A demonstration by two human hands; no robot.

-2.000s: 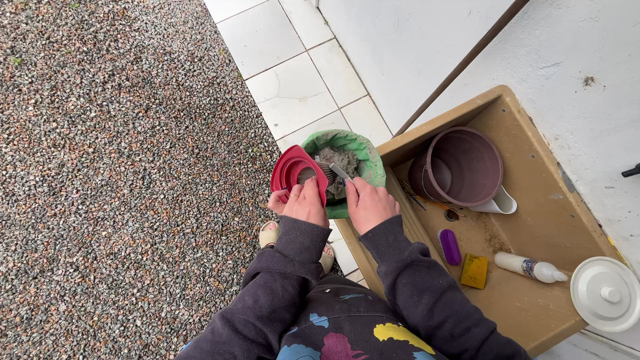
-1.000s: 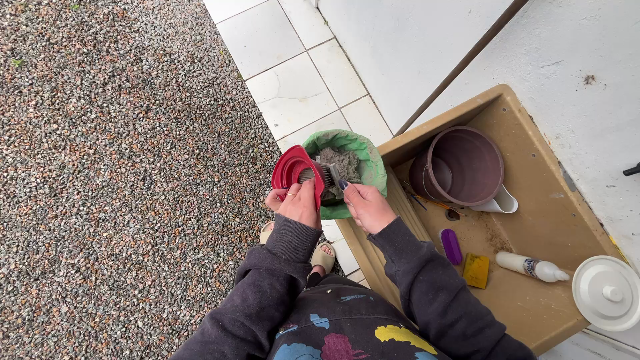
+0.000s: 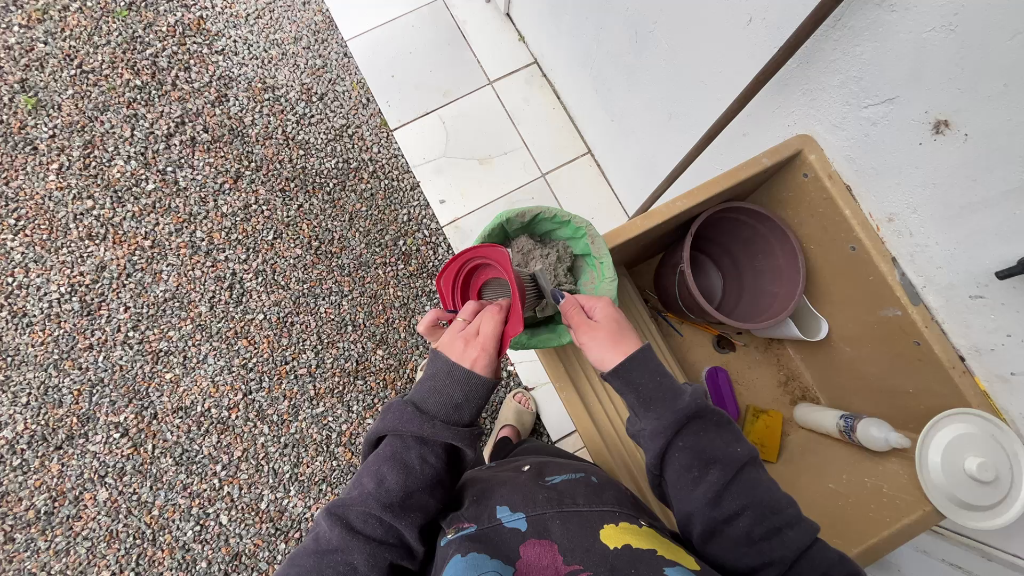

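My left hand (image 3: 474,332) grips a red plastic piece (image 3: 472,268) with concentric rings and a slotted or ribbed grey part, which looks like a vacuum cleaner filter. My right hand (image 3: 598,326) holds a small grey tool (image 3: 546,286), perhaps a brush or scraper, against the ribbed part; its far end is partly hidden. Both are over the near left side of a container lined with a green bag (image 3: 594,260). Fluffy grey dust (image 3: 544,254) fills much of that bag.
A tan utility sink (image 3: 864,336) on the right holds a maroon bucket (image 3: 748,264), a purple brush (image 3: 722,390), a yellow sponge (image 3: 762,432) and a white bottle (image 3: 848,426). A white lid (image 3: 972,468) rests by its corner. A brown pole (image 3: 736,108) leans at the wall.
My right hand and the small tool have shifted slightly along the ribbed part. My left hand keeps hold of the red piece. One sandalled foot has changed position.
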